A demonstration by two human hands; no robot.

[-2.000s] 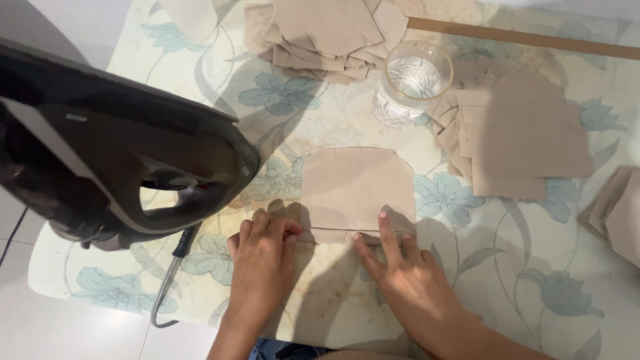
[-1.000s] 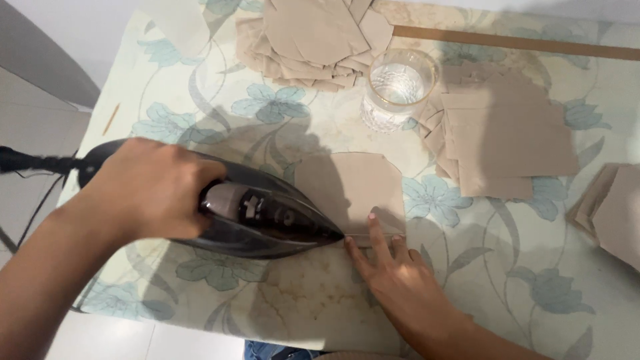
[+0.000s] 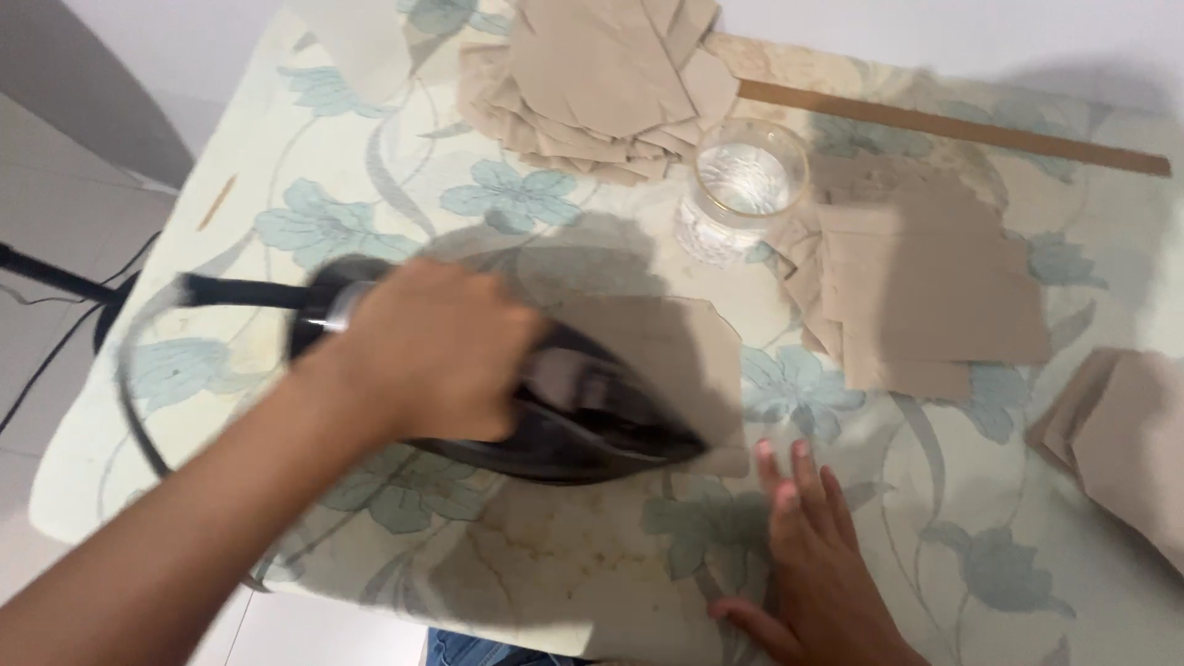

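My left hand [image 3: 444, 356] is closed around the handle of a black clothes iron [image 3: 601, 407], which lies flat with its tip pointing right. Under the iron is a beige fabric piece [image 3: 712, 370]; its right part shows, while the iron hides much of its lower left. My right hand [image 3: 805, 546] rests on the floral cover just right of and below the piece's lower right corner, fingers apart and holding nothing.
Beige fabric pieces lie in a pile [image 3: 601, 83] at the top, a stack [image 3: 925, 287] at right and another [image 3: 1138, 435] at the right edge. A glass of water [image 3: 740, 185] stands between two piles. Behind it lies a brown strip [image 3: 953, 127]. The iron's cord runs off left.
My left hand, on the fabric two seconds ago, took hold of the iron, which was standing at left and now lies over the piece. My right hand has come off the fabric.
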